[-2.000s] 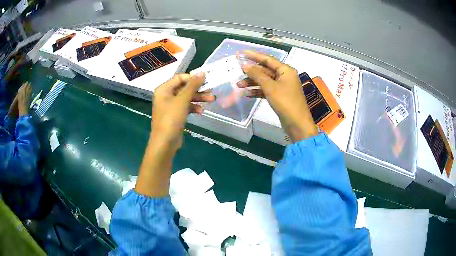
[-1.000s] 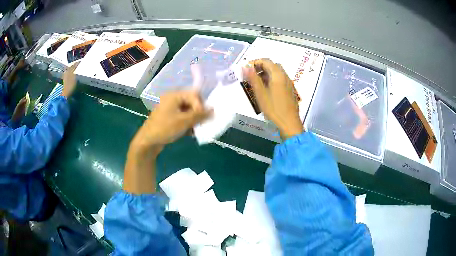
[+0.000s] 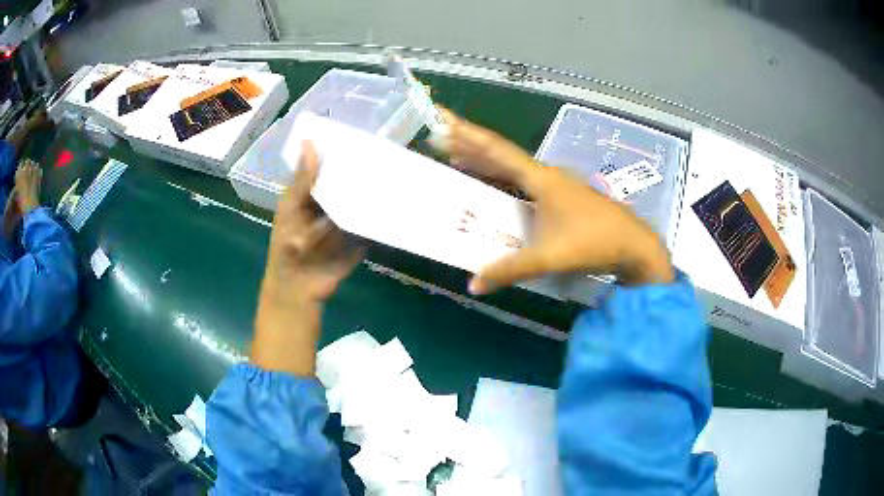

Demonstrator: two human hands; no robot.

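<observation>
A white box lid (image 3: 407,199) is tilted up between my hands, its narrow side with blurred orange print facing me. My left hand (image 3: 308,228) grips its left end. My right hand (image 3: 557,208) grips its right end, with the thumb on the near face. A small barcode label (image 3: 423,100) stands out at the fingertips of my right hand, above the lid's far edge. Behind the lid is a box base (image 3: 339,97) with a translucent face, partly hidden. Another box base (image 3: 620,145) to the right has a barcode label (image 3: 635,178) lying on it.
More lids (image 3: 741,232) and bases (image 3: 841,291) stand in a row at right, and printed boxes (image 3: 208,111) at left, along a grey wall. Liner scraps (image 3: 397,412) and white sheets (image 3: 766,450) lie on the near side. A coworker's blue sleeve (image 3: 44,281) is at left.
The lid that lay flat is now lifted and tilted in both hands. The white backing piece is gone from my left hand. The row of boxes has shifted left. The coworker's arm has drawn back.
</observation>
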